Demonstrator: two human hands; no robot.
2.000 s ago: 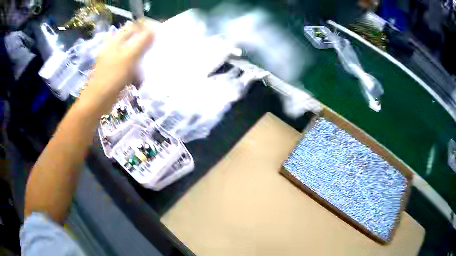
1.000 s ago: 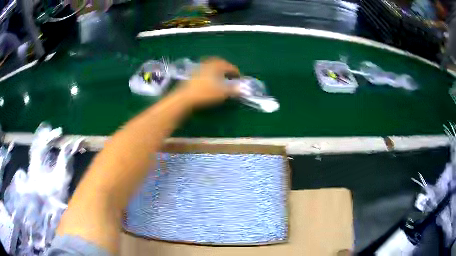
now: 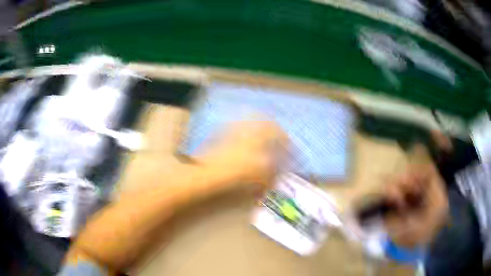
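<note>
A white socket housing [image 3: 317, 241] lies open side up on the cardboard work mat, with a green circuit board [image 3: 280, 206] and a yellow block inside. My left hand [image 3: 255, 148] is over the near part of the screw tray [image 3: 323, 135], beside the housing's upper edge. It is blurred and its fingertips are unclear. My right hand [image 3: 417, 202], with a blue wristband, is right of the housing, closed around a blurred dark tool that looks like the electric screwdriver [image 3: 373, 209].
The cardboard work mat [image 3: 215, 237] lies under the work. Bagged white units [image 3: 81, 116] are piled at left, one open housing [image 3: 54, 213] nearest. Beyond the tray runs the green conveyor belt [image 3: 242, 35] with a blurred bagged unit [image 3: 385, 51]. More white material [image 3: 482, 161] is at the right edge.
My left hand has come back from over the belt to the tray. A housing now lies on the mat. My right hand has come into view. The head view has shifted.
</note>
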